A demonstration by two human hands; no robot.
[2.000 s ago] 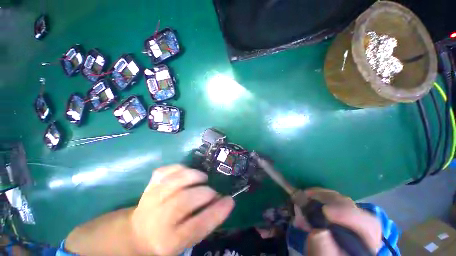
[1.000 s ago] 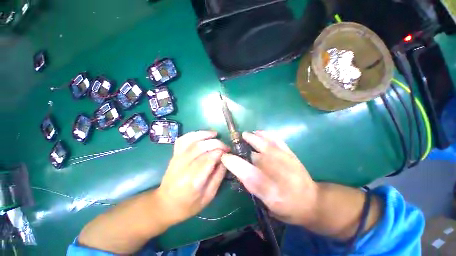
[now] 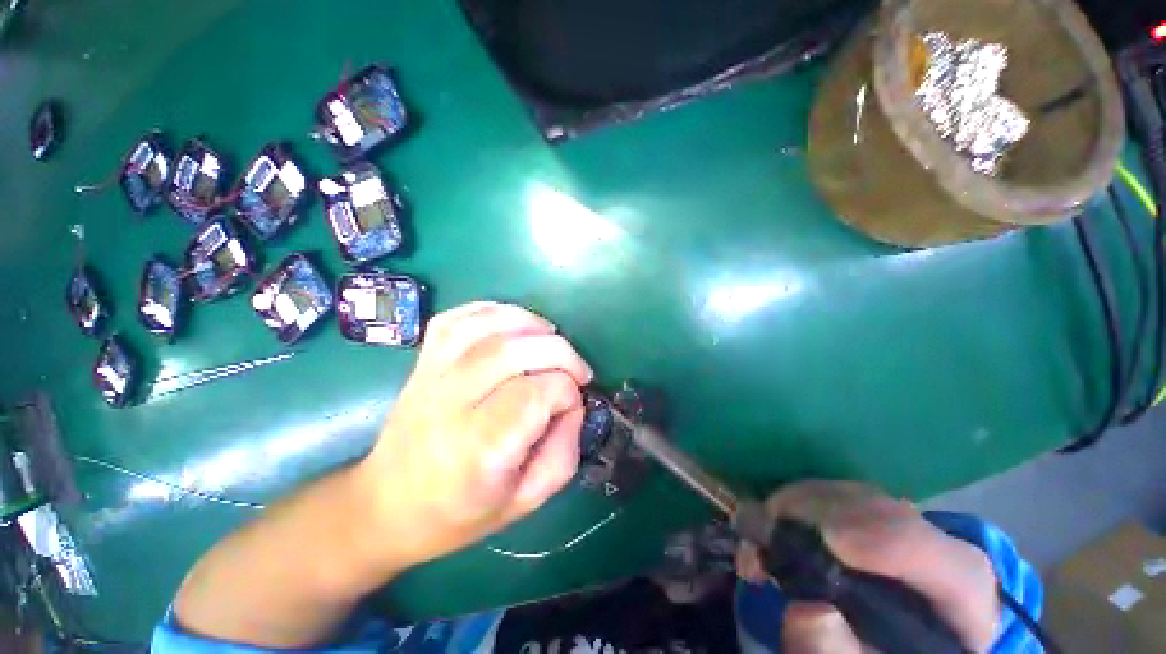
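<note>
My left hand (image 3: pixel 492 415) is curled over the left side of a small dark device housing (image 3: pixel 596 427) at the bench middle. Its fingertips meet at the housing; what they pinch is hidden. A dark fixture (image 3: pixel 627 463) shows partly beside it. My right hand (image 3: pixel 870 562) grips the black handle of a soldering iron (image 3: pixel 684 470), its tip at the housing's right edge. A thin solder wire (image 3: pixel 550 555) shows on the green mat below my left hand, and a thin strand also shows left of my forearm.
Several open housings (image 3: pixel 292 299) lie at left, with tweezers (image 3: pixel 217 373) below them. A black tray (image 3: pixel 665 64) is at the top. A brown pot (image 3: pixel 895 153) with silvery shreds stands upper right, black and yellow-green cables (image 3: pixel 1110 319) beside it. A dark cluster (image 3: pixel 703 549) sits at the near edge.
A second ago both hands were together around the iron, its tip pointing up the bench. My right hand has moved right and down, and the tip is now at the housing. The view has shifted.
</note>
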